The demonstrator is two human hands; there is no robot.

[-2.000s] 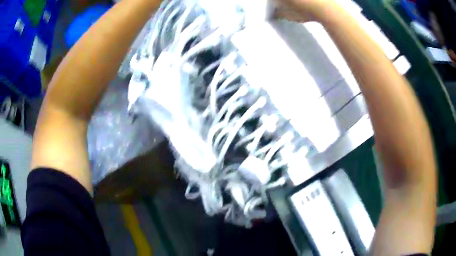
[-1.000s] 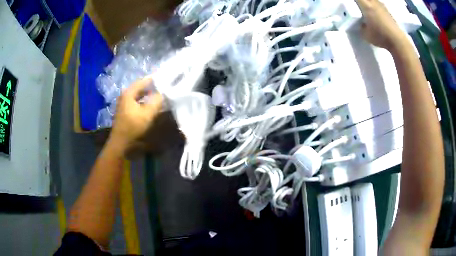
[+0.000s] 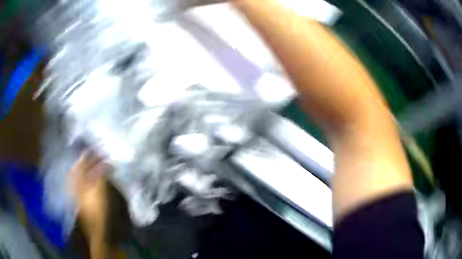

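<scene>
The view is strongly blurred. White power strips (image 3: pixel 218 50) lie side by side at the upper middle. Their white cords and plugs (image 3: pixel 190 144) hang in a tangle off the bench edge at the left and centre. My left hand (image 3: pixel 91 174) is at the lower left, beside the hanging cords; blur hides its fingers and whether it holds any cord. My right arm reaches from the lower right up over the strips, and its hand is cut off by the top edge.
Two more white strips (image 3: pixel 283 179) lie apart on the green bench (image 3: pixel 354 76) at the lower middle. A blue and brown box shape (image 3: pixel 38 202) is at the left. A rail curves along the bench's far side at the upper right.
The view has swung, so the strips now lie slanted and further left. My left hand is lower and further left in the picture. My right hand has gone out at the top.
</scene>
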